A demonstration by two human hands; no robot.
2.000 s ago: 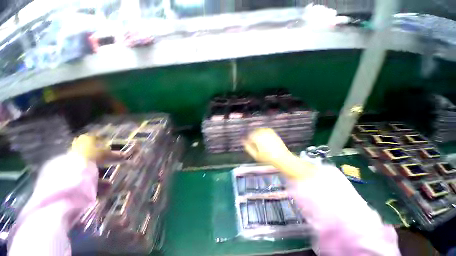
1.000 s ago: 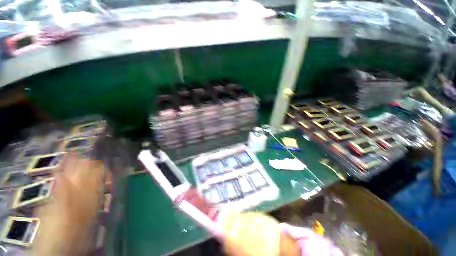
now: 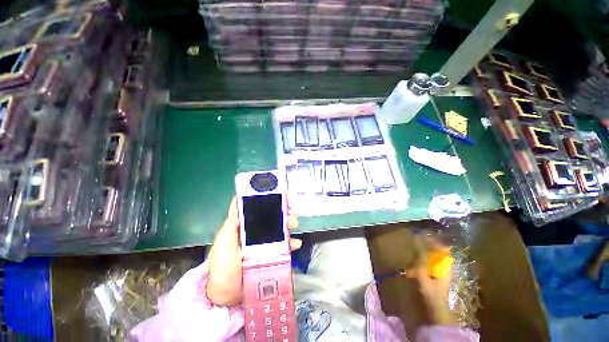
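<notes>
A pink flip phone [image 3: 267, 274] is open and upright in my left hand [image 3: 227, 264], its keypad half below and the pale lid with a dark screen and round dark disc above. My left fingers wrap around its back and edges. My right hand [image 3: 431, 277] is low on the right over the brown box, blurred, closed around the orange-yellow handle of a screwdriver [image 3: 439, 263]; its thin shaft points left. The lens tray [image 3: 402, 194], with two rows of dark-framed panes, lies on the green bench behind the phone.
Tall blister tray stacks stand at left [image 3: 133, 200] and back [image 3: 320, 40]; more trays [image 3: 537, 143] lie at right. White bottle [image 3: 404, 101], blue pen [image 3: 444, 130], yellow pad [image 3: 457, 122] and white wipe [image 3: 437, 160] are beside the post. The box [image 3: 501, 287] holds clear scraps.
The view has turned down toward my lap. The open phone has come upright in my left hand. My right hand is now low at the box with the screwdriver.
</notes>
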